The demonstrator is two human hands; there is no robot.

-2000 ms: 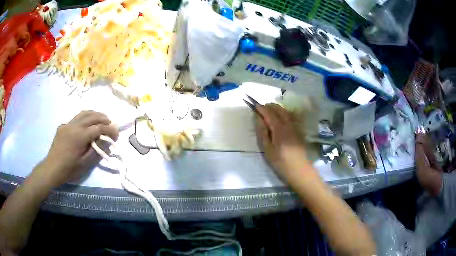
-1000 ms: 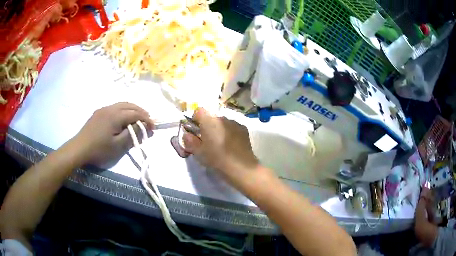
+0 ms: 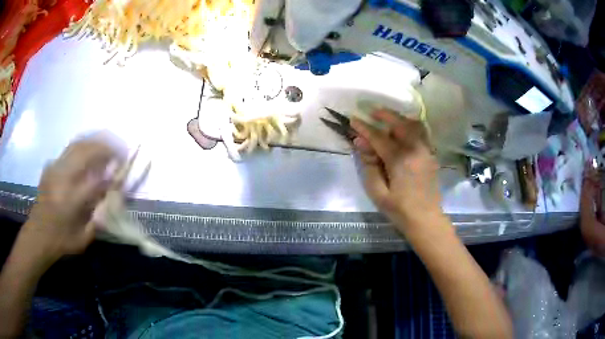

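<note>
My left hand (image 3: 78, 192) is blurred over the table's front left edge and holds the cream cord (image 3: 126, 228), which hangs over the edge onto my lap. My right hand (image 3: 398, 159) holds thread snips (image 3: 339, 124) above the machine bed, blades apart and pointing left. A cream tassel piece (image 3: 262, 129) lies at the needle area, its strands spread towards the front edge of the bed. The presser foot and needle are lost in glare.
A sewing machine head (image 3: 411, 43) marked HAOSEN stands behind. A pile of tassel pieces (image 3: 172, 23) lies at the back left beside a red bag (image 3: 50, 33). Small metal parts (image 3: 481, 171) sit right of the bed. Another person's arm (image 3: 592, 205) shows at far right.
My right hand with the snips has moved right, away from the needle area, uncovering the tassel piece. My left hand has moved left and down with the cord. The view has shifted.
</note>
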